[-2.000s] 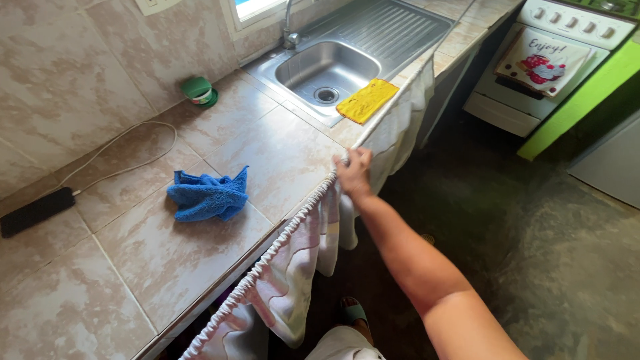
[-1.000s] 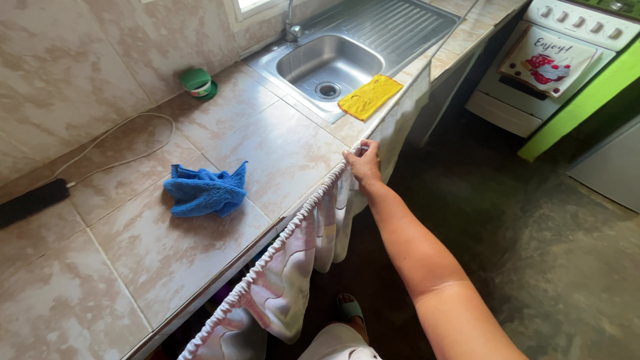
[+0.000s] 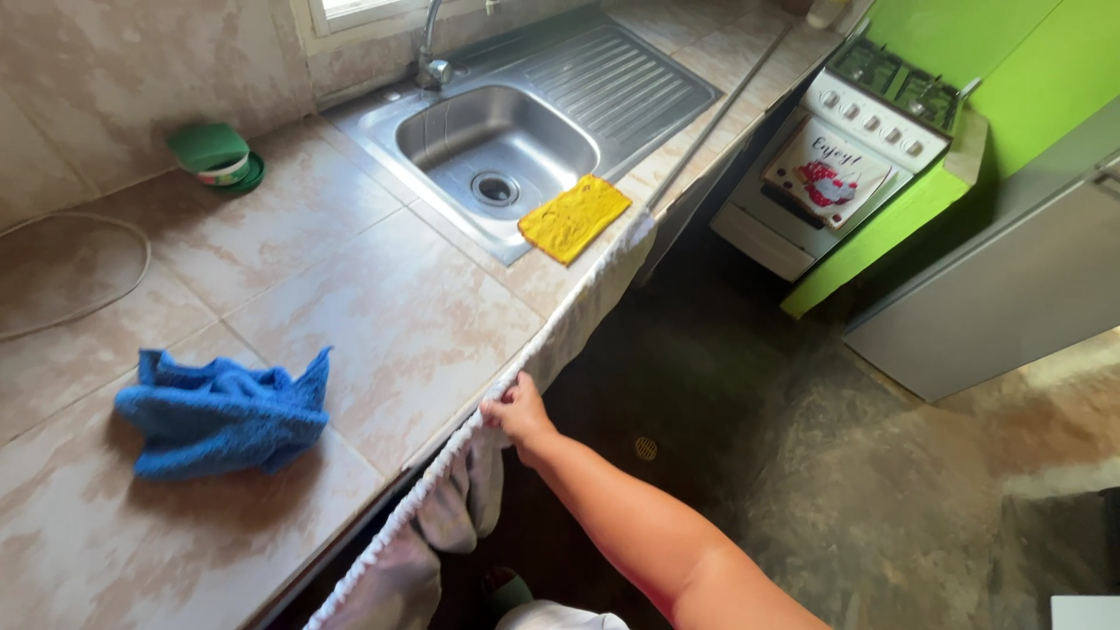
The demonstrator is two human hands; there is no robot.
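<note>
My right hand pinches the gathered top of a pale curtain strung on a thin rod along the counter's front edge. The rod's far part is bare and lies over the counter beyond the sink. My left hand is out of view. A crumpled blue cloth lies on the tiled counter left of my right hand. A yellow cloth lies flat at the front corner of the steel sink.
A green container stands by the wall, with a white cable to its left. Past the counter are a white stove with a printed towel, a green ledge and a grey appliance or cabinet. A drain is in the floor.
The curtain's far end has moved nearer along the rod, baring more of it. My right hand stays on the gathered top. The view has shifted toward the stove.
</note>
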